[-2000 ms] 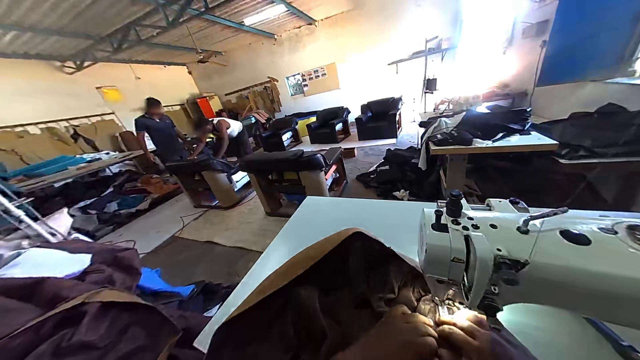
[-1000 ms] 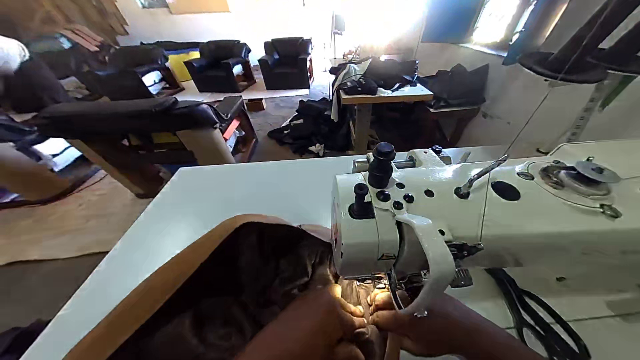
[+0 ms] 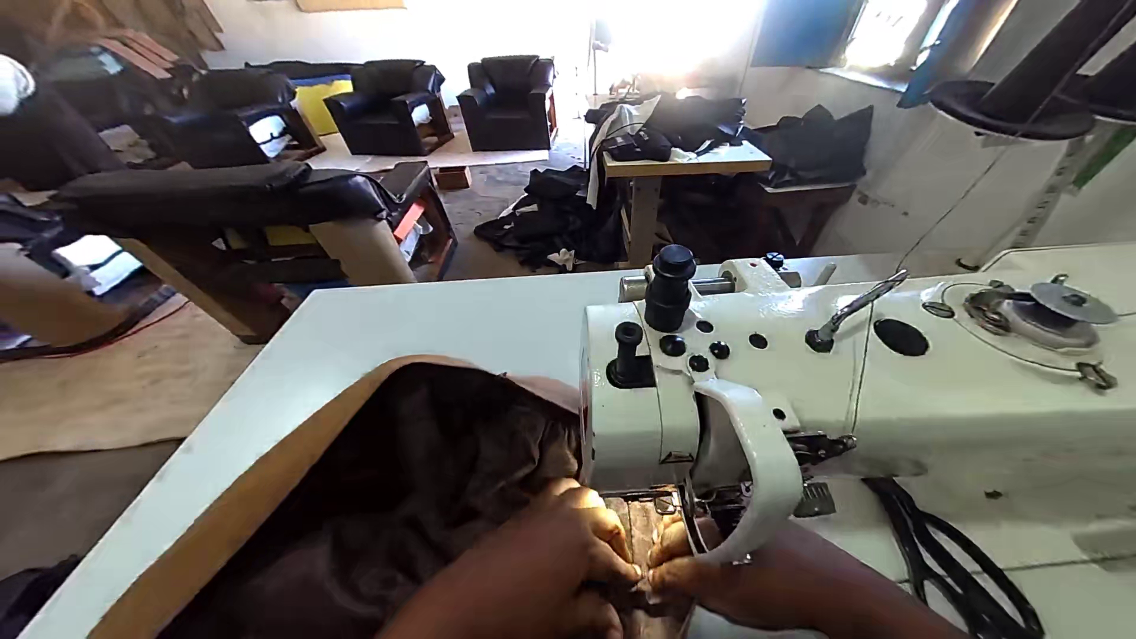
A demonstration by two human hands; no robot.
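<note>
Brown fabric [image 3: 426,497] with a tan edge spreads over the left of the white sewing table [image 3: 373,324] and runs under the head of an industrial sewing machine [image 3: 941,382]. Just in front of the needle area, my left hand [image 3: 568,550] grips the fabric with curled fingers. Close beside it on the right, my right hand [image 3: 710,559] pinches the same fabric, partly hidden behind the machine's curved white guard [image 3: 754,461]. The fingertips of both hands nearly meet under the machine's light. The needle tip cannot be made out.
Black scissors [image 3: 958,559] lie right of my right forearm. Thread spools [image 3: 1012,106] stand at the upper right. Beyond are a table [image 3: 688,164] heaped with dark material, more black material [image 3: 559,217] on the floor, and black armchairs [image 3: 510,102]. A person [image 3: 44,124] is partly in view at far left.
The view has swung right and closer to the machine since two seconds ago. Both hands stay on the fabric by the needle area throughout.
</note>
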